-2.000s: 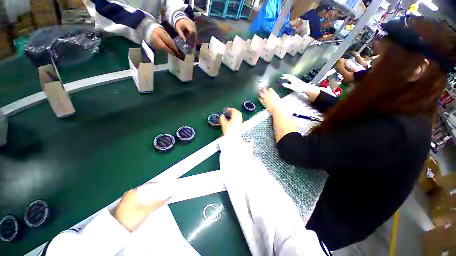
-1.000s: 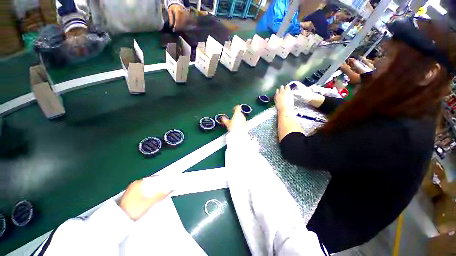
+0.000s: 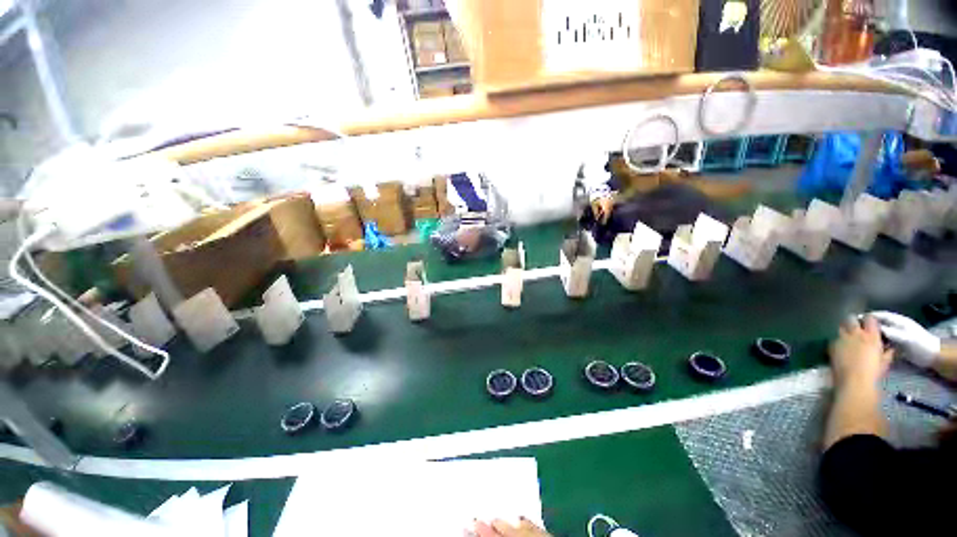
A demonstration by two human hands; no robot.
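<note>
Round black discs with pale rims, such as this one (image 3: 537, 381), lie spaced along the green belt, some in pairs. A wide white sheet (image 3: 409, 498) lies at the near edge. Only the fingertips of one hand show at the bottom edge, over the sheet's lower right part; by position it seems to be my left hand (image 3: 507, 528). What it holds is cut off. The long white strip cannot be made out. My right hand is out of the picture. A pale ring (image 3: 609, 527) lies right of the fingers, partly cut off.
Small upright open boxes (image 3: 576, 266) line the belt's far side. A neighbour's hands (image 3: 866, 351), one white-gloved, are at the right above bubble wrap (image 3: 761, 451). A crumpled plastic bag (image 3: 469, 236) lies at the far side. White papers (image 3: 205, 514) lie lower left. A shelf crosses above.
The view has swung up and left. My right arm, reaching to the discs before, is out of the picture, and the other hand is nearly out. More boxes and discs show on the left.
</note>
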